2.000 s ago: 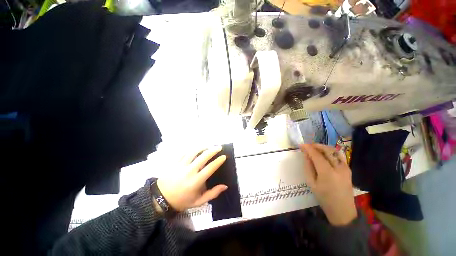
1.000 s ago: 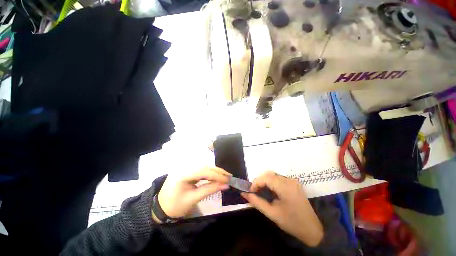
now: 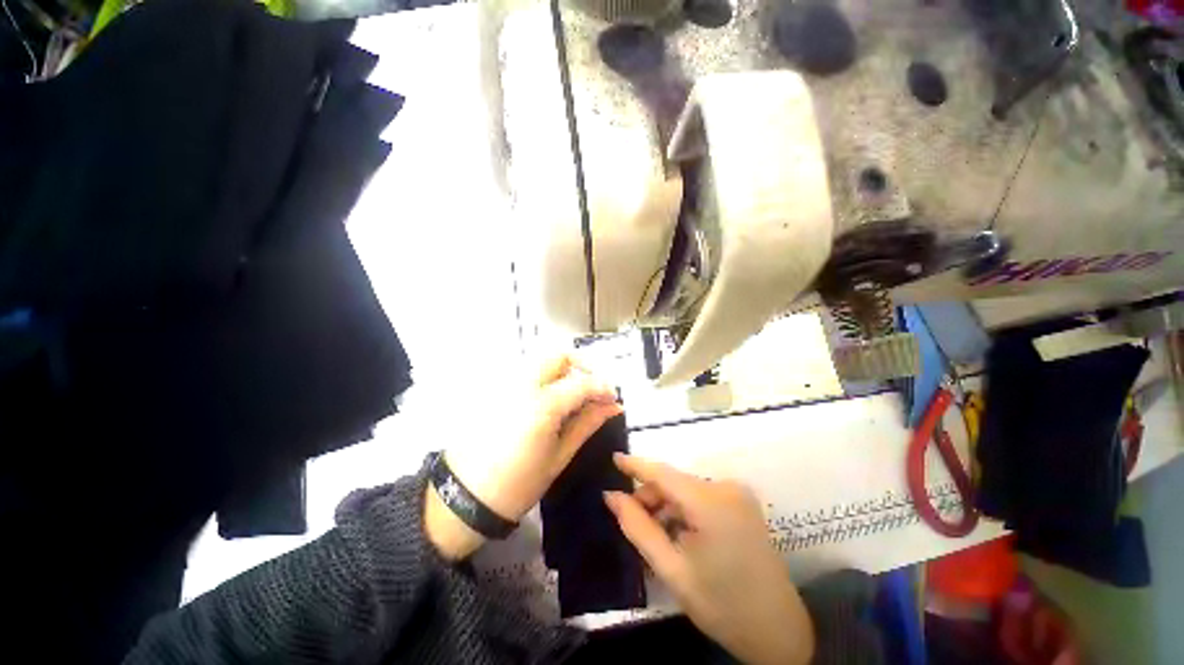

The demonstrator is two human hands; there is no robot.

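Observation:
A narrow black fabric piece (image 3: 593,546) lies on the white table in front of the needle area, its long side running away from me. My left hand (image 3: 539,422) pinches its far end near the needle plate. My right hand (image 3: 695,539) has thumb and fingertips at its right edge, about midway along. Stepped edges at its left side suggest more than one layer; I cannot tell how many. The off-white sewing machine head (image 3: 909,169) stands just beyond, its white curved bar (image 3: 769,195) hiding part of the presser foot area.
A big black fabric stack (image 3: 169,260) fills the left. Red-handled scissors (image 3: 937,468) lie at the right, beside a black pile (image 3: 1054,442) at the table's end. Ruler marks (image 3: 844,526) run along the front edge. Red cloth (image 3: 974,572) shows below.
My left hand has moved forward to the fabric's far end. My right hand has come to its right edge. The grey-white strip held between both hands no longer shows. The machine appears larger.

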